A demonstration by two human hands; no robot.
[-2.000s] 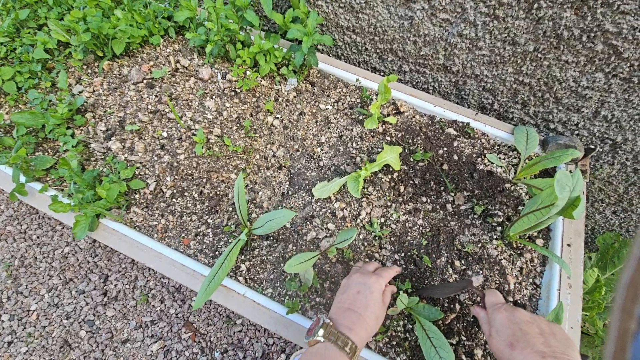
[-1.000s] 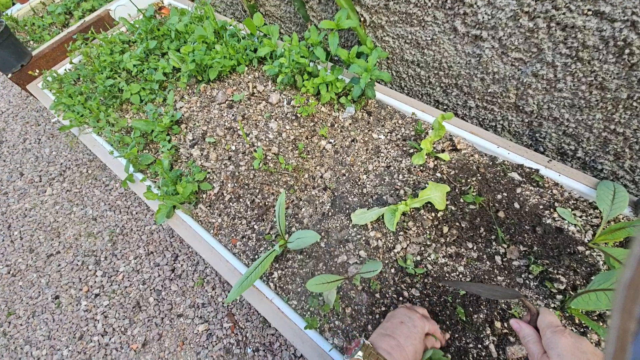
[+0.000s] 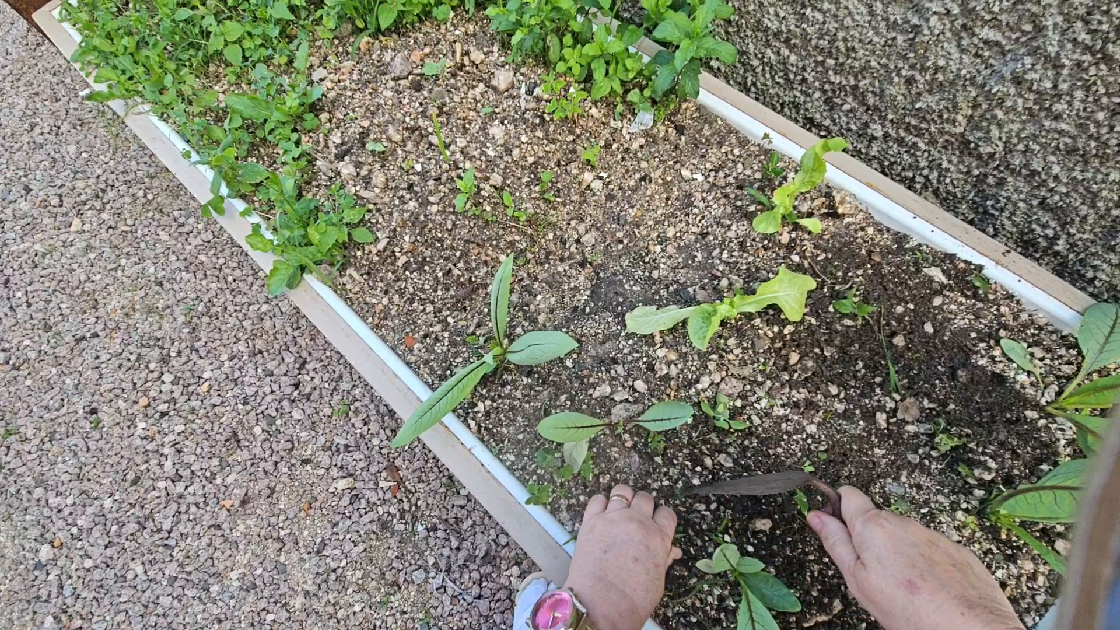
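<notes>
My right hand (image 3: 910, 560) grips the curved neck end of a dark metal garden trowel (image 3: 757, 483), whose narrow blade points left just above the soil. My left hand (image 3: 623, 547), with a ring and a pink-faced watch (image 3: 556, 610), rests at the soil with fingers curled down; whether anything is in them is hidden. Between and below the hands grows a small leafy seedling (image 3: 752, 586). Just above my left hand stands a dark-veined seedling (image 3: 612, 424), with a larger one (image 3: 499, 354) to its upper left. A pale green lettuce seedling (image 3: 722, 311) lies low, farther up.
The raised bed has a white-lined wooden edge (image 3: 385, 363). Gravel ground (image 3: 192, 420) lies left, a rough stone wall (image 3: 927, 114) upper right. Dense green plants (image 3: 271, 166) fill the far left end. Larger leafy plants (image 3: 1050, 494) stand at the right edge.
The trowel remains in my right hand. My left hand stays low beside the seedlings. The view has shifted noticeably between frames.
</notes>
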